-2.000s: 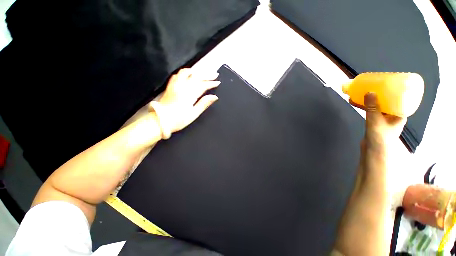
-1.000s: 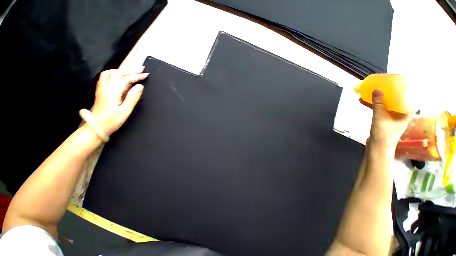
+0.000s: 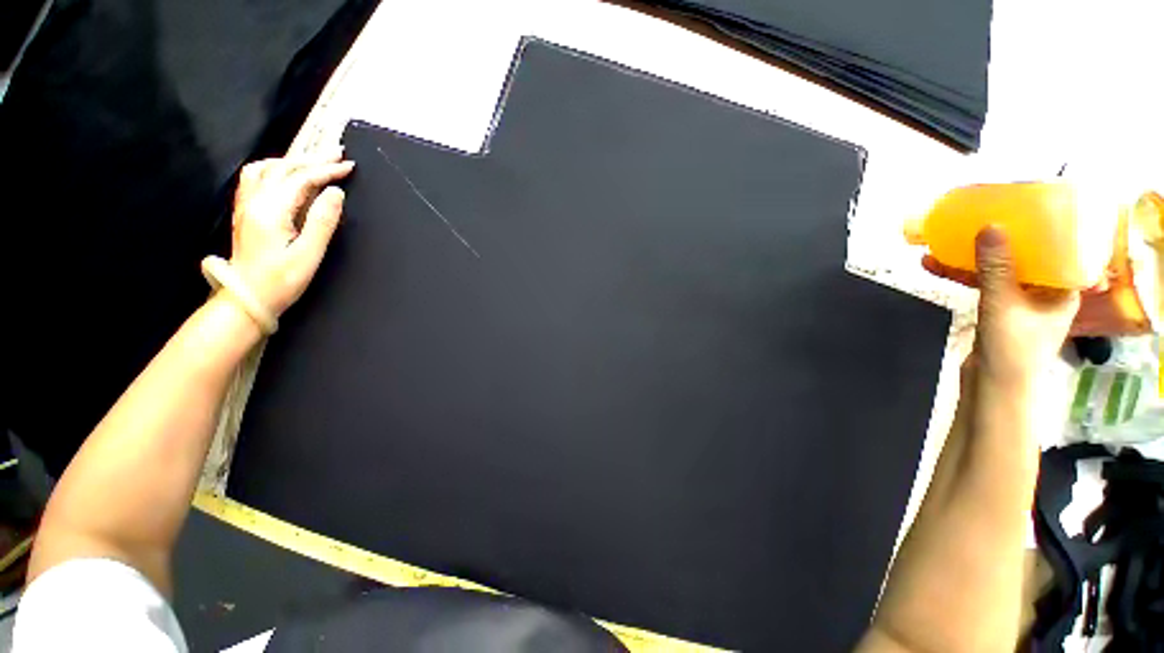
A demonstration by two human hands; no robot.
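Note:
A large matt black bag panel (image 3: pixel 613 344) with cut-out corners lies flat in front of me. A thin pale line runs along its far edges, and a fine pale streak crosses its upper left part. My left hand (image 3: pixel 283 230) rests at the panel's left edge near the upper left corner, fingers apart, holding nothing. My right hand (image 3: pixel 1008 300) grips a yellow-orange glue bottle (image 3: pixel 1028 230) to the right of the panel. The bottle lies sideways, its nozzle pointing left, clear of the panel's edge.
Black lining cloth (image 3: pixel 115 242) is piled at the left. A stack of cut panels (image 3: pixel 881 58) lies at the far side. At the right are a reddish glue pot (image 3: pixel 1113 310), a green-printed plastic packet (image 3: pixel 1108 398) and black strips (image 3: pixel 1130 536). The work board (image 3: pixel 345 555) has a yellowed front edge.
The view has shifted, so more of the panel shows, including its right cut-out corner. My left hand remains at the panel's left edge. My right hand still holds the bottle beside the panel.

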